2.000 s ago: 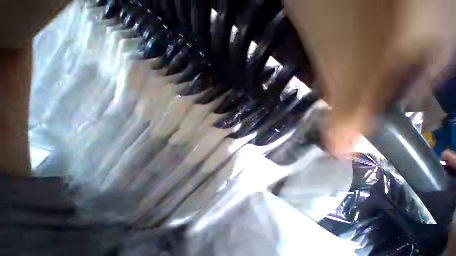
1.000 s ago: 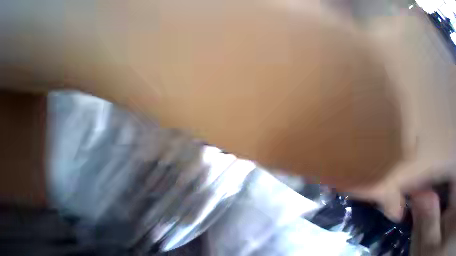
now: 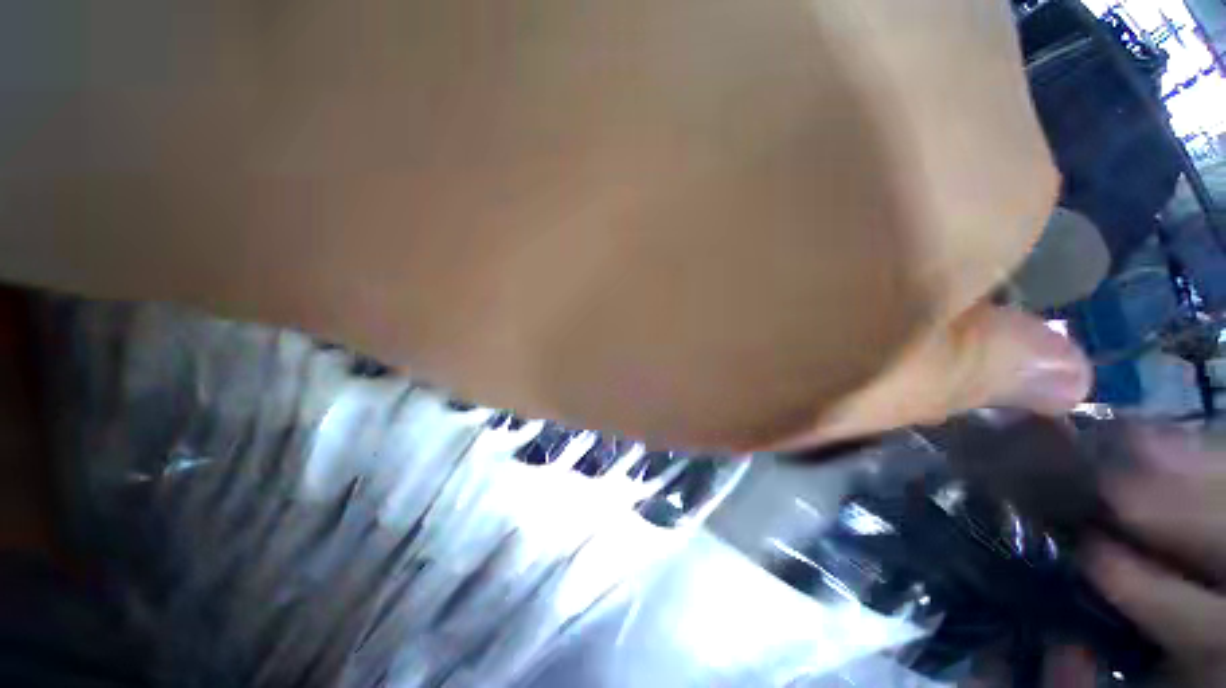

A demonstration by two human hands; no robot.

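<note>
Bagged garments (image 3: 403,497) hang close together under clear, shiny film across the lower left and middle. Dark glossy parts (image 3: 928,538) lie under film at the lower right. My left hand (image 3: 1008,370) reaches in over them, its forearm covering the upper left and middle; its thumb shows above the dark parts, its other fingers are hidden. My right hand (image 3: 1170,538) is blurred and cut off by the right edge, its fingers bent against the dark glossy parts. Whether either hand grips them cannot be told.
The round grey end of the rail (image 3: 1065,258) shows just beyond my left thumb. Behind it are dark and blue shapes, too blurred to name, and a bright area at the top right. A dark brown shape stands along the left edge.
My left forearm has swung across the view from the upper right, covering most hanger tops. Since the last frame its thumb shows higher, and the rail end has come into view.
</note>
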